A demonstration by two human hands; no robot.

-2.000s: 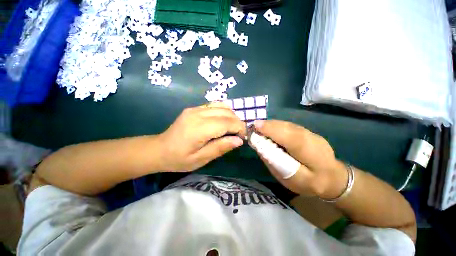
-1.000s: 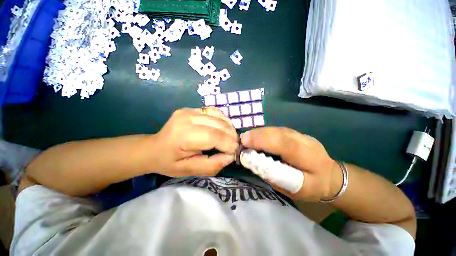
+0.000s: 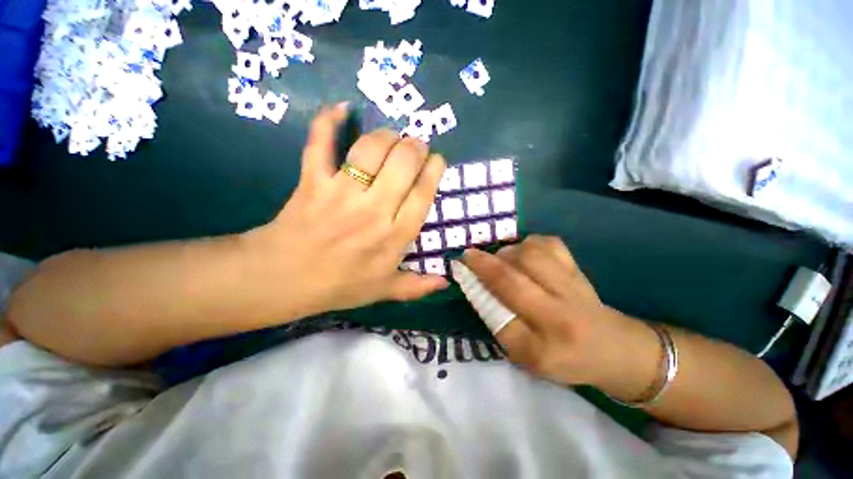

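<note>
The panel (image 3: 479, 204) lies on the dark green surface in front of my chest, with rows of whitish square components edged in dark purple. My left hand (image 3: 360, 220) lies over the panel's left part, fingers spread, index finger pointing away from me and thumb by the lowest row. A gold ring is on one finger. My right hand (image 3: 552, 313), with one finger wrapped in white ribbed tape, has its fingertips at the lowest row; whether they pinch a component is hidden. Small white punched pieces (image 3: 388, 79) lie just beyond my left hand.
A larger pile of white pieces (image 3: 103, 79) is at the left, by a blue bin (image 3: 14, 84). At the right is a white-covered stack (image 3: 748, 103) with one loose component (image 3: 764, 176) on it. A white charger plug (image 3: 804, 294) with a cable is near it.
My left hand has opened from its pinch and spread forward over the panel. My right fingertips have moved onto the lowest row. The view has shifted, so the spare green panels are out of frame.
</note>
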